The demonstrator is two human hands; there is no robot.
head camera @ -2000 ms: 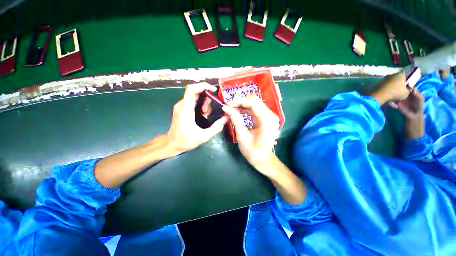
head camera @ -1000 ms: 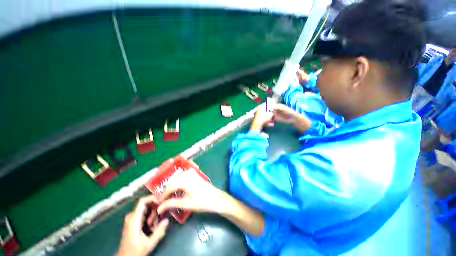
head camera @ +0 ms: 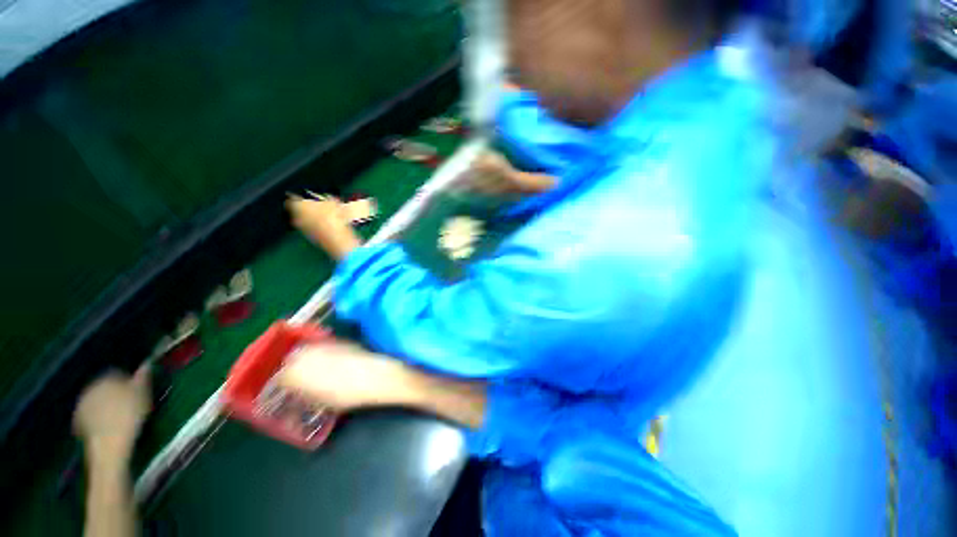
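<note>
The frame is blurred by motion. My right hand (head camera: 325,376) is over the red parts tray (head camera: 315,432), its fingers down at the heaped small silvery pieces; whether it pinches one cannot be told. My left hand (head camera: 113,411) is at the far left over the green belt, near a housing; its fingers are too blurred to tell if it holds something. Two dark red phone housings with pale frames, one (head camera: 182,344) and another (head camera: 233,304), lie on the belt between my left hand and the neighbour's hand.
A neighbour in a blue smock (head camera: 588,262) sits close on the right, one hand (head camera: 327,222) over the belt at a pale piece. A cream pile (head camera: 459,237) lies on the bench. The whitish belt edge (head camera: 184,446) runs diagonally. More housings (head camera: 415,152) lie farther along.
The view has swung further right. My left hand has moved away from my right hand, out over the belt. My right hand is now at the tray. The neighbour's hand has reached over the belt.
</note>
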